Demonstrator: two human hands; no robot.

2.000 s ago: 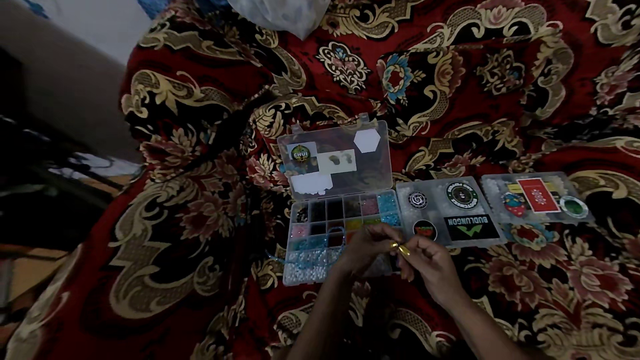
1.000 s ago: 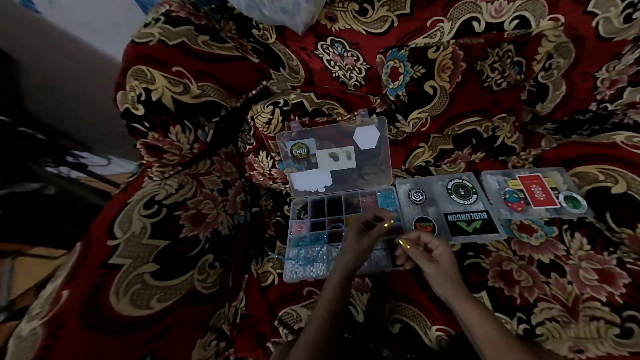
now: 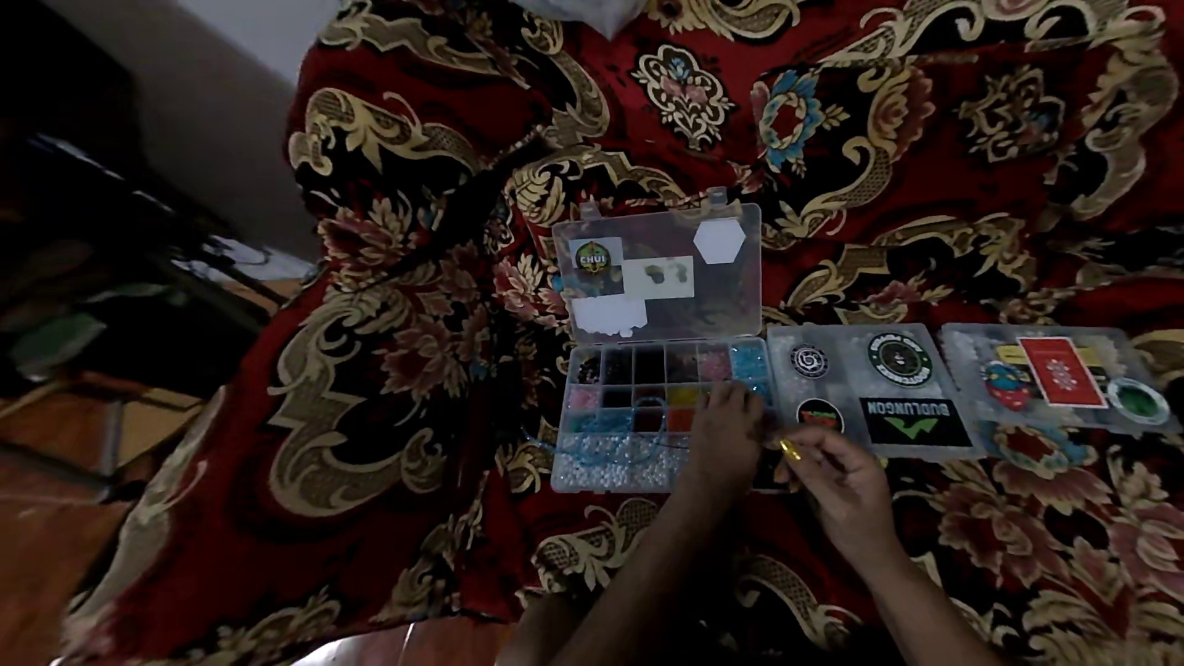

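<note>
An open plastic compartment box (image 3: pixel 566 467) holds beads of several colours. My left hand (image 3: pixel 728 430) is over its right side, fingers bent down by the blue beads (image 3: pixel 749 363); whether it holds anything is hidden. Just right of the box, my right hand (image 3: pixel 837 476) pinches a small shiny gold-coloured piece (image 3: pixel 790 450) between thumb and fingers. A strand of light blue beads (image 3: pixel 592 455) lies in a loop across the lower compartments, over the white beads (image 3: pixel 615 474).
Two closed plastic boxes with stickers, one (image 3: pixel 837 342) beside the open box and another (image 3: pixel 1124 356) farther right, lie on the red floral cloth (image 3: pixel 416 546). A red card (image 3: pixel 1061 372) and a round green-centred container (image 3: pixel 1138 401) are on the far right one. A plastic bag (image 3: pixel 592 11) sits at the top.
My hands were close together at the gold-coloured piece two seconds ago. My left hand has since moved away from it, over the bead compartments.
</note>
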